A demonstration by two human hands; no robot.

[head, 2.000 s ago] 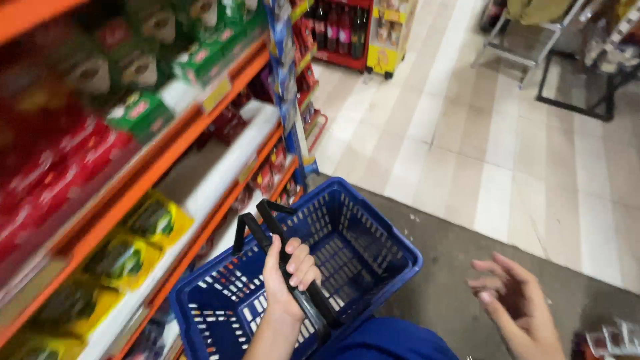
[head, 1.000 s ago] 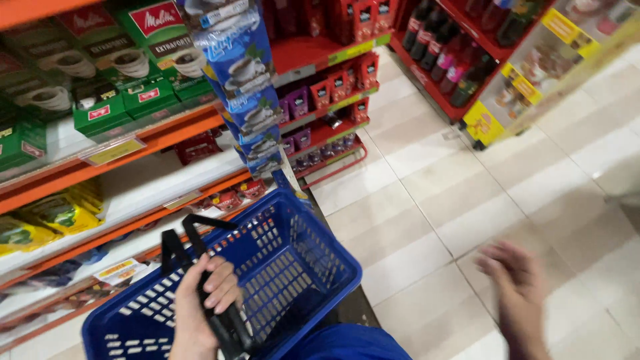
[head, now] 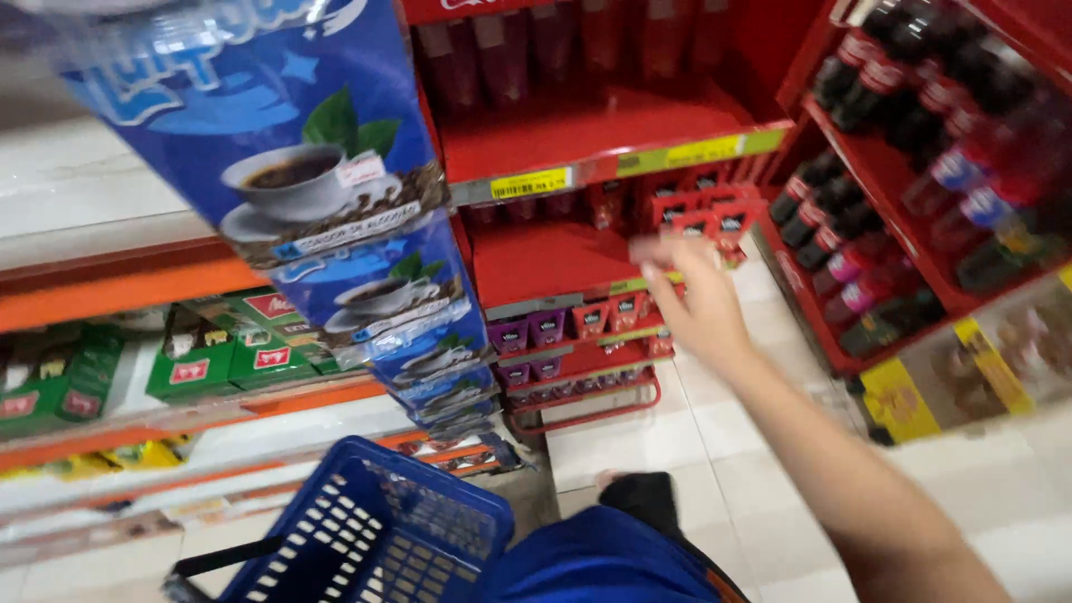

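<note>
My right hand (head: 699, 297) reaches out in front of the red display rack, blurred, with its fingers near the red drink-mix pouches (head: 710, 219); whether it touches them I cannot tell. The blue plastic shopping basket (head: 377, 528) hangs at the lower left, tilted, with its black handle (head: 226, 557) at the frame's edge. My left hand is out of view. Purple pouches (head: 548, 327) and more red ones stand on the lower shelves of the rack.
A hanging strip of blue coffee-strainer packets (head: 335, 167) is close on the left. Behind it are orange-edged shelves with green coffee packs (head: 197, 352). A red stand of soft-drink bottles (head: 871, 75) is at the right, above tiled floor (head: 695, 435). My shoe (head: 641, 498) shows below.
My right hand has moved forward toward the red rack, which now appears closer. My left hand, seen holding the basket handle before, has left the view. The view has shifted strongly.
</note>
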